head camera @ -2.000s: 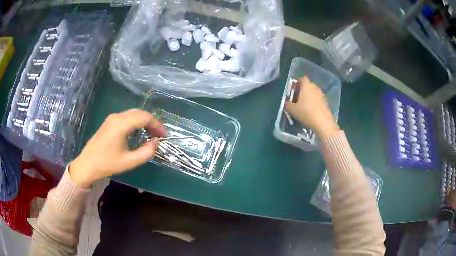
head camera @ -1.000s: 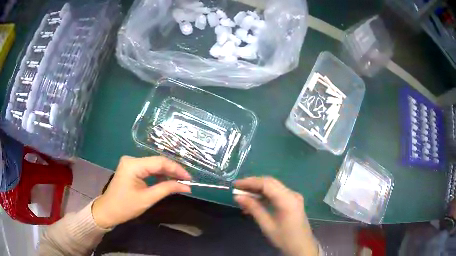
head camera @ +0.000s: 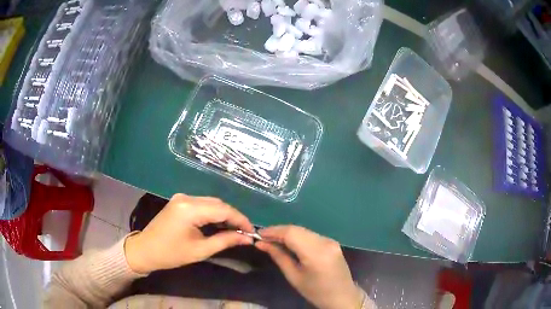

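Observation:
My left hand (head camera: 190,232) and my right hand (head camera: 311,259) meet fingertip to fingertip above my lap, just off the bench's front edge. They pinch a small white piece (head camera: 249,234) between them; most of it is hidden by the fingers, so I cannot tell where rod and sleeve join. The clear parts tray (head camera: 266,102) lies just beyond my hands, with a loose pile of slim rods (head camera: 232,162) in it. The translucent parts box (head camera: 436,130) stands to the right with white sleeves (head camera: 414,124) in it.
A clear plastic bag (head camera: 199,57) holds white caps (head camera: 302,27) at the back. Stacked blister trays (head camera: 90,78) stand at left. A lidded clear box (head camera: 447,214) lies near the right edge, a blue tray (head camera: 519,148) far right, a clear container (head camera: 456,39) behind. A red stool (head camera: 51,208) stands lower left.
My right hand has left the translucent box and come to my left hand. A second ago a rod and a white sleeve showed between the hands; now the fingertips are together over them.

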